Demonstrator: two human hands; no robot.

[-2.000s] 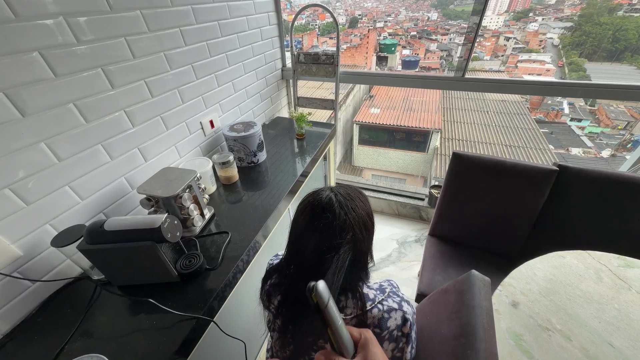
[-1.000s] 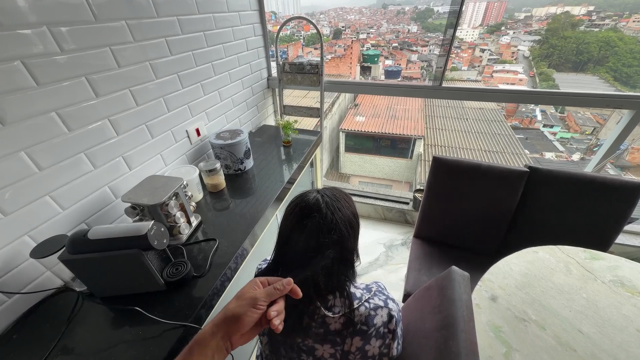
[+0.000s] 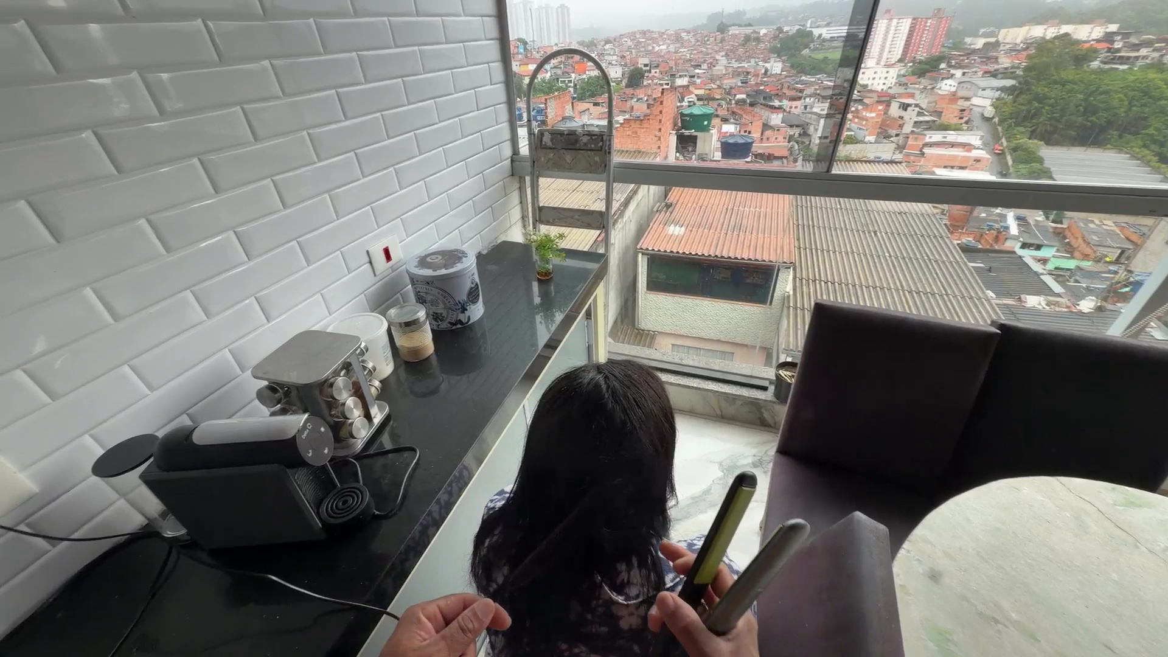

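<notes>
A person with long dark hair (image 3: 598,456) sits in front of me, back turned, in a floral top. My right hand (image 3: 698,611) holds a flat iron (image 3: 744,557) at the right of the hair, its two plates spread apart with no hair between them. Low at the left of the hair is my left hand (image 3: 447,625), thumb and fingertips together; whether a thin strand lies between them I cannot tell. A cord (image 3: 301,581) runs over the counter toward my left hand.
On the black counter (image 3: 493,365) stand a capsule coffee machine (image 3: 242,479), a spice rack (image 3: 328,388), a glass jar (image 3: 411,333), a decorated tin (image 3: 445,287) and a small plant (image 3: 545,253). Dark upholstered chairs (image 3: 885,392) and a round marble-look table (image 3: 1040,566) are at the right.
The flat iron, closed over the hair two seconds ago and out of view one second ago, is now open at the right. My left hand has moved lower.
</notes>
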